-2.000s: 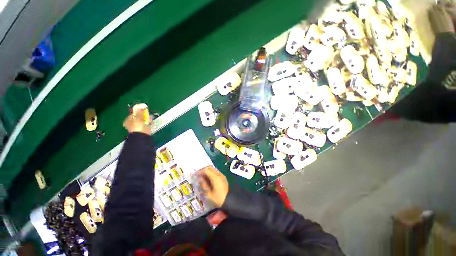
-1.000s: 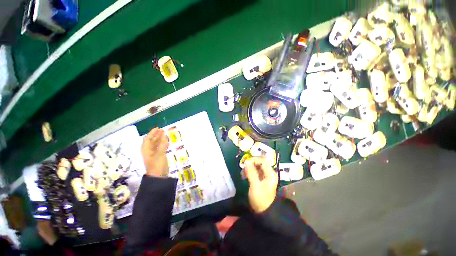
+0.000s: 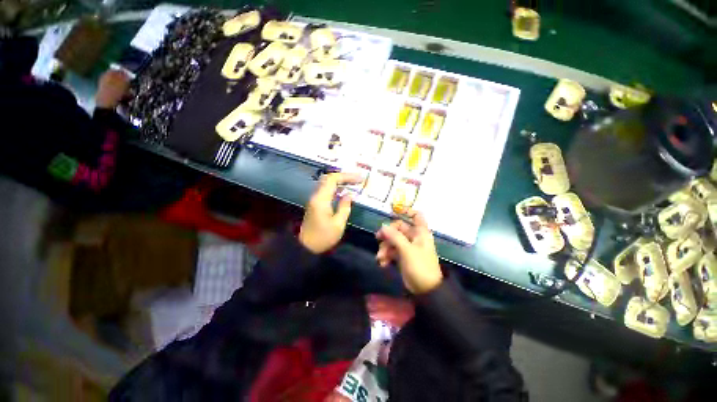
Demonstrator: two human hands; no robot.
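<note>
The white cell tray [image 3: 472,141] lies in front of me with a grid of pockets. Yellow battery cells [image 3: 418,158] fill several pockets; those at the tray's lower left look pale. My left hand [image 3: 326,213] is at the tray's near left corner, thumb and index finger apart, with nothing visible in it. My right hand [image 3: 410,250] is at the tray's near edge with bent fingers. A tiny orange-yellow spot shows at its fingertips, beside a pocket; I cannot tell if it is held.
Cream housings [image 3: 269,60] are heaped left on a white sheet and black mat [image 3: 200,118]. More housings [image 3: 549,168] lie right, by the blurred black tape dispenser [image 3: 629,153]. One housing [image 3: 525,23] is on the conveyor. A co-worker's hand [image 3: 112,88] is far left.
The view has swung left. My left hand has come from the conveyor to the tray's near left corner. My right hand has moved from the right-side housings to the tray's near edge.
</note>
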